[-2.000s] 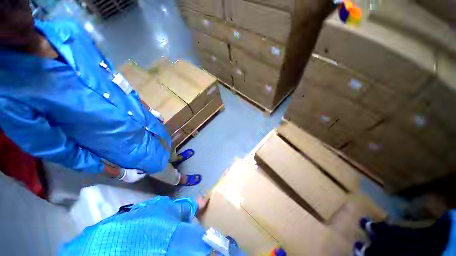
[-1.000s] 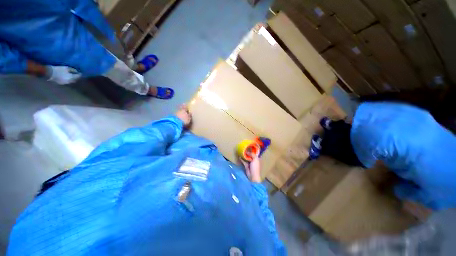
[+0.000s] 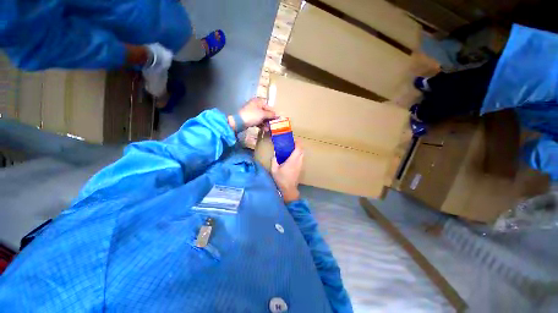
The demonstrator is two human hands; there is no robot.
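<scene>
My right hand (image 3: 289, 171) is shut on the blue-and-orange tape dispenser (image 3: 283, 145), over the near edge of a large tan carton (image 3: 342, 116). The orange end points towards my left hand (image 3: 256, 114). My left hand, with a grey-blue wristband, has its fingertips pinched at that orange end, where a small pale bit of packing tape (image 3: 278, 120) shows. The fingertips are small and partly hidden. The carton has a dark centre seam running lengthwise and stands beside other tan cartons.
Pale pallet boards (image 3: 280, 36) show along the cartons' far side. A person in blue (image 3: 110, 30) with a white glove stands at upper left, another (image 3: 532, 79) at right. A tan carton (image 3: 428, 171) sits at right. White wrapped goods (image 3: 367, 257) and a brown strip (image 3: 416, 257) lie below.
My right hand has turned the dispenser and brought it towards my left hand. My left hand has left the carton's corner and meets it. The view has turned and shifted.
</scene>
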